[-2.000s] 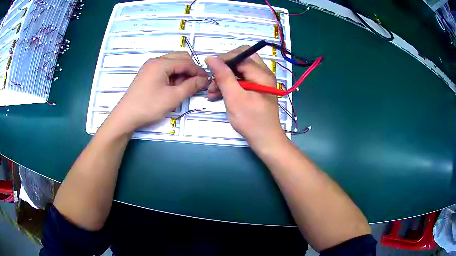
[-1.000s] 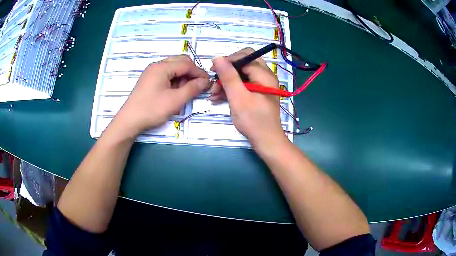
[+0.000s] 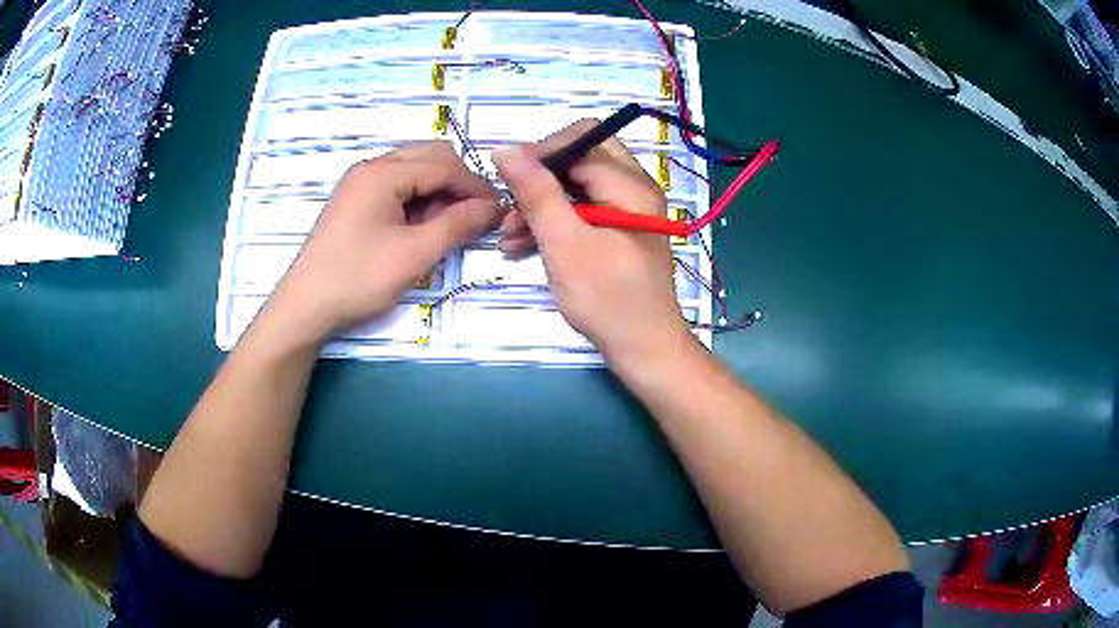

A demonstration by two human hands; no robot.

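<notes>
My right hand (image 3: 601,245) holds the black test probe (image 3: 594,139) and the red test probe (image 3: 632,220) together, their tips pointing left. My left hand (image 3: 399,233) is pinched at the probe tips over the middle of the white blister tray (image 3: 491,357). A tiny lead connector seems to be between its fingertips, mostly hidden. Flat pouch cells (image 3: 350,81) lie in the two columns of slots, with yellow tape (image 3: 442,119) at their wire ends. Thin lead wires (image 3: 466,290) lie across the tray.
Stacked trays (image 3: 92,147) with many hanging leads stand at the left on the green mat (image 3: 908,307). Red and black cables run from the probes to the top edge. A black cable (image 3: 902,61) lies along the pale far rail. Red stools (image 3: 1012,570) are below the table edge.
Both hands stay together over the tray with nearly the same grip. The view has shifted slightly, and the hands and probes sit a little further left in it.
</notes>
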